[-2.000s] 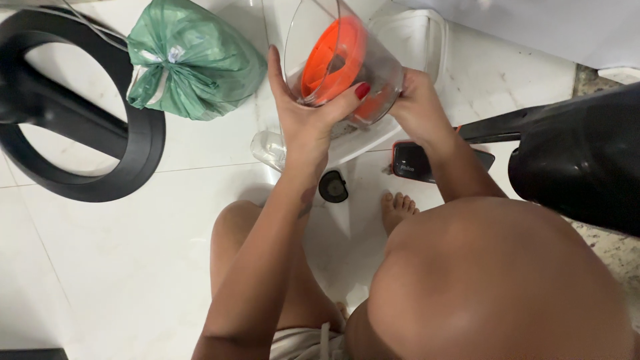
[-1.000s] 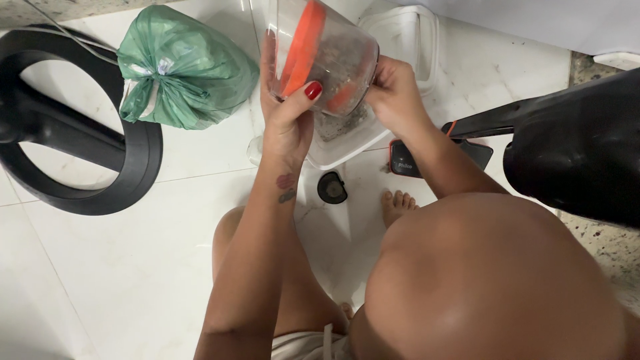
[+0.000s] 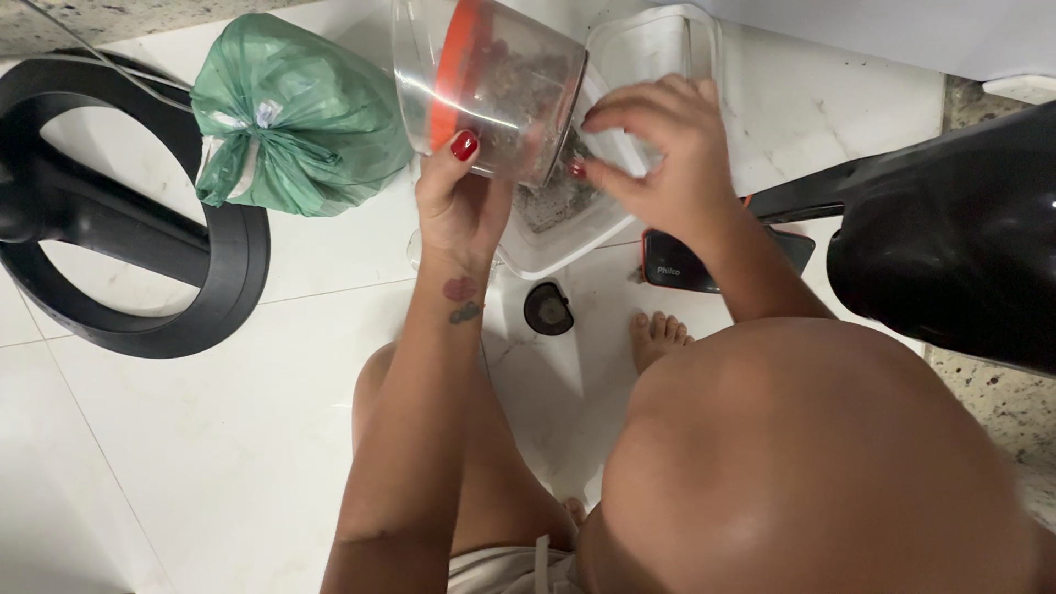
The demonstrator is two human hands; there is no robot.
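Note:
My left hand holds a clear plastic vacuum dust cup with an orange ring inside, tilted so its open end faces right. Grey dust and debris cling within the cup. Beside that end is my right hand, its thumb and fingertips close together at a tuft of dust; whether they pinch it is hard to tell. Below them a white plastic tub holds a heap of grey dust. A small round black filter piece lies on the floor in front of the tub.
A tied green plastic bag sits left of the cup, beside a black ring-shaped base. At right lie a black vacuum floor head and a glossy black body. A bare foot stands near the floor head.
The cup has turned from facing more upward to lying tilted with its open end to the right. My right hand has come away from the cup's side. More dust shows in the tub.

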